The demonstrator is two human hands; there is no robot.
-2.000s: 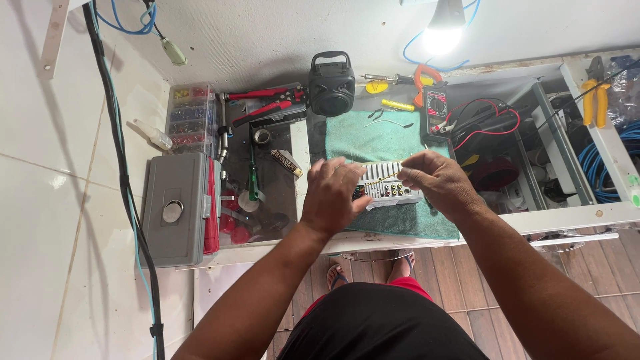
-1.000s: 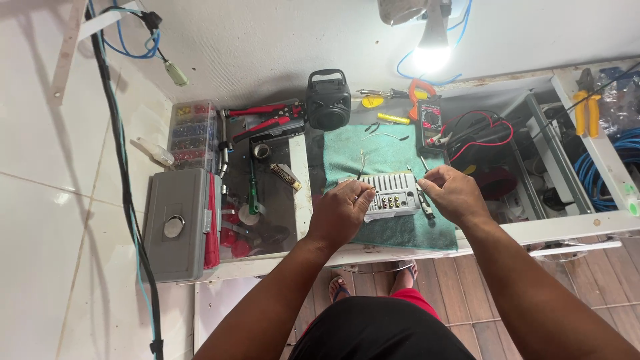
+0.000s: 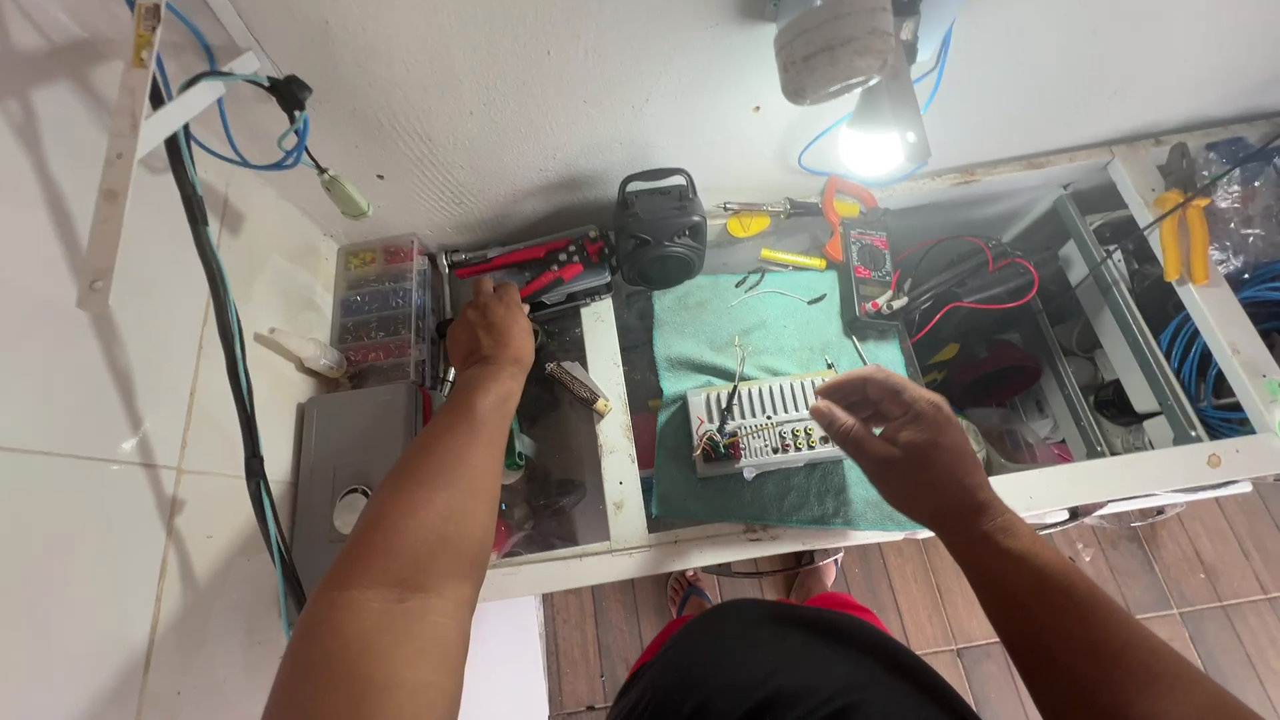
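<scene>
A grey finned electronic module (image 3: 770,425) with a row of RCA jacks lies on a green cloth (image 3: 690,315). Thin wires rise from its left end. My right hand (image 3: 880,430) is at the module's right end, thumb and fingers close together; whether something is pinched there cannot be told. Over at the left, my left hand (image 3: 490,330) reaches down beside the red-handled wire stripper (image 3: 520,262), and its fingertips are partly hidden. Below the stripper, a pocket knife with a patterned handle (image 3: 578,388) lies right of my left forearm.
A black speaker (image 3: 660,230) stands behind the cloth. To its right are a soldering iron (image 3: 780,208) and a multimeter (image 3: 870,265) with leads. A parts organizer (image 3: 380,300) and grey case (image 3: 355,470) stand at left. A lit bulb (image 3: 875,145) hangs above. Yellow-handled pliers (image 3: 1185,220) lie far right.
My left hand has left the module and moved up and left to the tools by the wire stripper. My right hand remains near the module's right end. The wires at its left end are now uncovered.
</scene>
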